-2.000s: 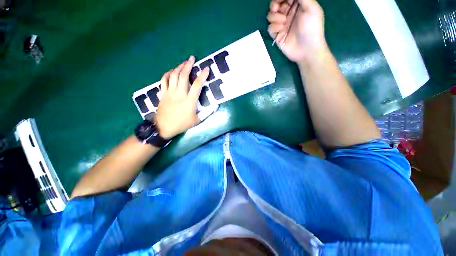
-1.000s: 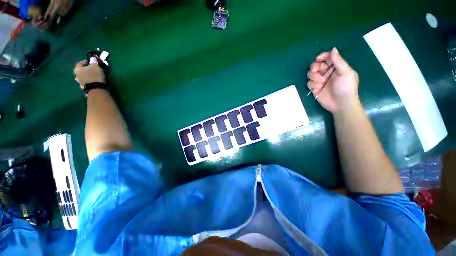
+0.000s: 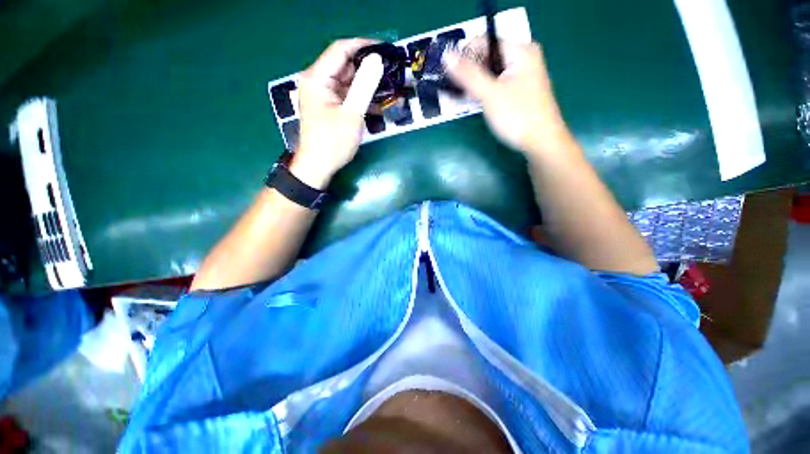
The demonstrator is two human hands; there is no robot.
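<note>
My left hand (image 3: 342, 102) holds a black watch unit (image 3: 388, 71) above the adhesive sheet, with the thumb over it. A small orange-gold part shows at the unit's right side. My right hand (image 3: 511, 89) is just to the right, blurred, with its fingers near a dark piece (image 3: 435, 60) beside the unit. A thin black tool, likely tweezers (image 3: 492, 31), stands up from the right hand. The white adhesive sheet (image 3: 511, 25) with black pieces lies on the green mat under both hands, partly hidden by them.
A long blank white strip (image 3: 724, 89) lies at the right. Spare adhesive sheets (image 3: 53, 204) lie at the left table edge. Clear plastic trays (image 3: 693, 229) and a cardboard box (image 3: 764, 266) are at the lower right, below the mat's edge (image 3: 577, 206).
My left hand has come back from the far left, holding the unit over the sheet. My right hand has moved left to it. The view has shifted, and the sheet appears higher in it.
</note>
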